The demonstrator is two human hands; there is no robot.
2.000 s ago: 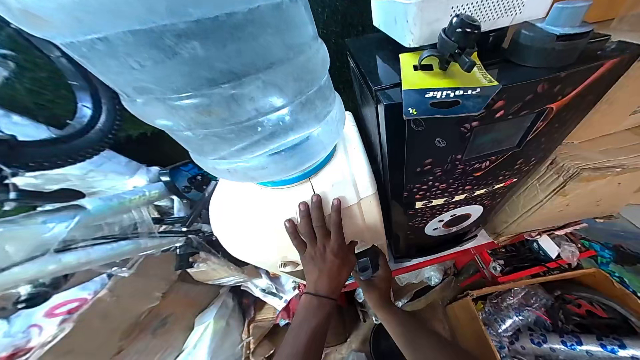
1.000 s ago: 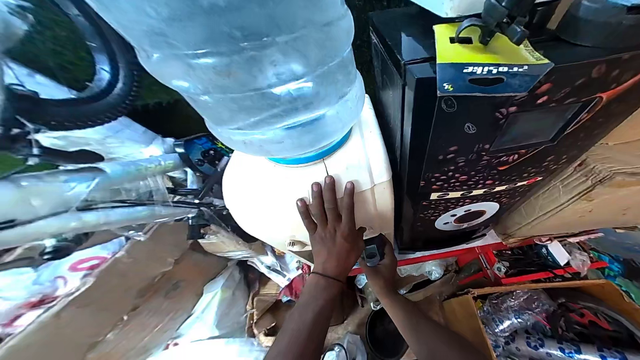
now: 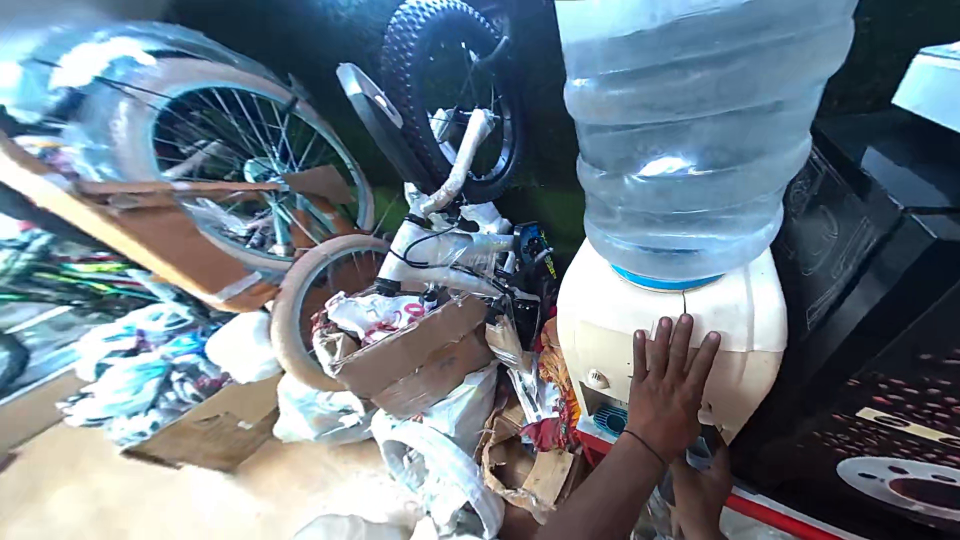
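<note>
A clear water jug (image 3: pixel 686 142) stands upside down on a cream water dispenser (image 3: pixel 739 375), its blue collar at the dispenser's top. My left hand (image 3: pixel 670 390) lies with spread fingers against the dispenser's upper front, holding nothing. Below and to its right, my right hand (image 3: pixel 701 480) grips a small dark-rimmed container (image 3: pixel 699 452) close to the dispenser's front. My left wrist partly hides the container. A tap knob (image 3: pixel 596 379) shows left of my left hand.
A black machine (image 3: pixel 885 337) with a coffee-bean print stands at the right. Wrapped bicycle parts (image 3: pixel 450 255), a spoked wheel (image 3: pixel 259 172), a torn cardboard box (image 3: pixel 420 360) and plastic bags (image 3: pixel 150 375) crowd the left. A red edge (image 3: pixel 772 517) runs below the dispenser.
The view has swung left, showing more of the bicycles and bags. My left hand remains against the dispenser, and my right hand remains below it with the container.
</note>
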